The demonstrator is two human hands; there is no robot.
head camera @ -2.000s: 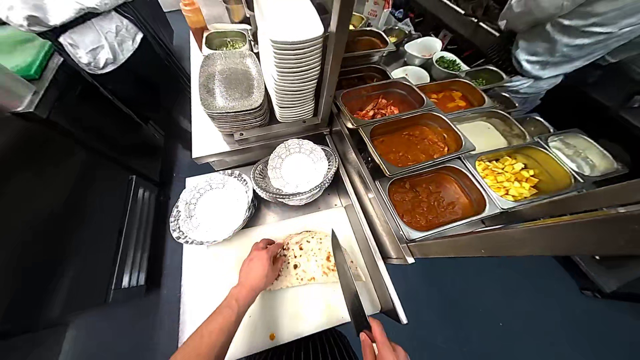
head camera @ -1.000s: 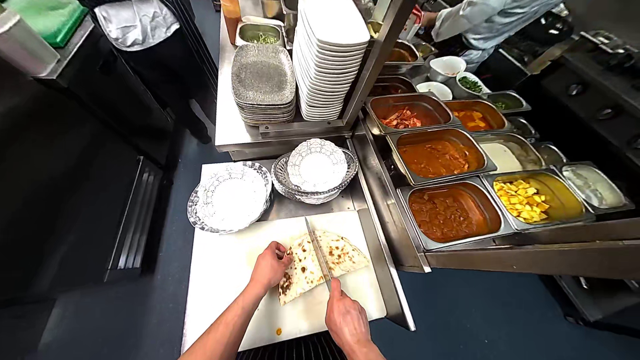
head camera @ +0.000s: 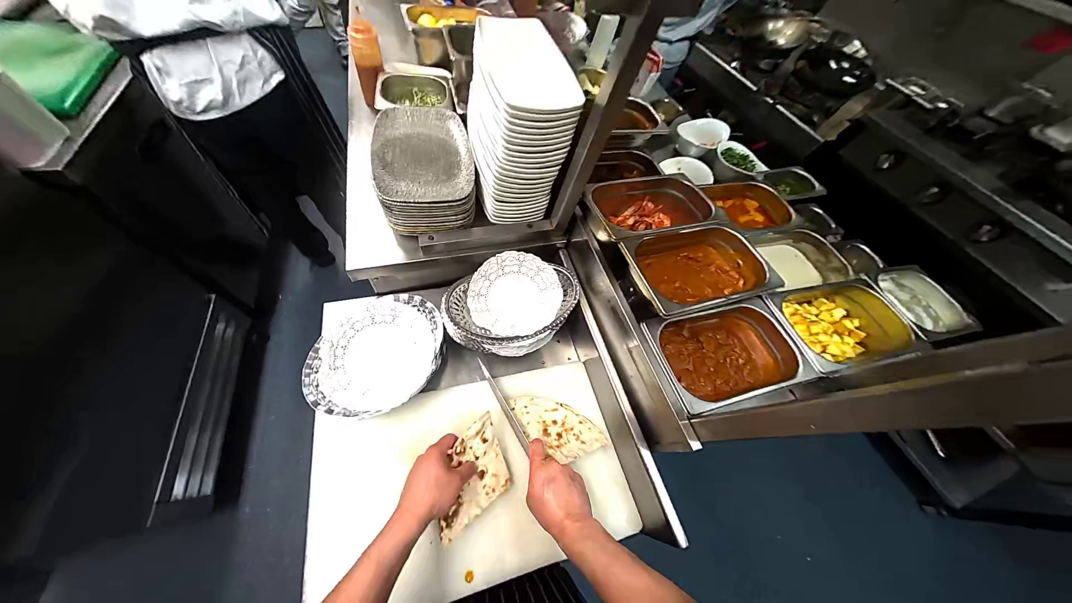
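On the white cutting board point(head camera: 368, 502) lie pieces of browned flatbread. My left hand point(head camera: 435, 481) rests on the left piece point(head camera: 481, 498), its fingertips gripping the upper left part. My right hand point(head camera: 557, 492) is closed around the handle of a kitchen knife point(head camera: 505, 406), whose blade points up and away between the left piece and the right piece point(head camera: 559, 427). A gap of bare board separates the two pieces. The knife's handle is mostly hidden in my fist.
Beyond the board stand baskets lined with lacy paper point(head camera: 377, 356) point(head camera: 515, 293). Stacked white plates point(head camera: 528, 100) and grey plates point(head camera: 421, 155) sit on the shelf. Steel pans of sauce point(head camera: 724, 352) and yellow cubes point(head camera: 825, 327) are at right. A person in an apron point(head camera: 218, 75) stands at upper left.
The flatbread, one folded-looking mass earlier, now lies in separate left and right pieces. The knife has moved from the bread's right side, across it, to the gap. My left hand stays at the bread's left.
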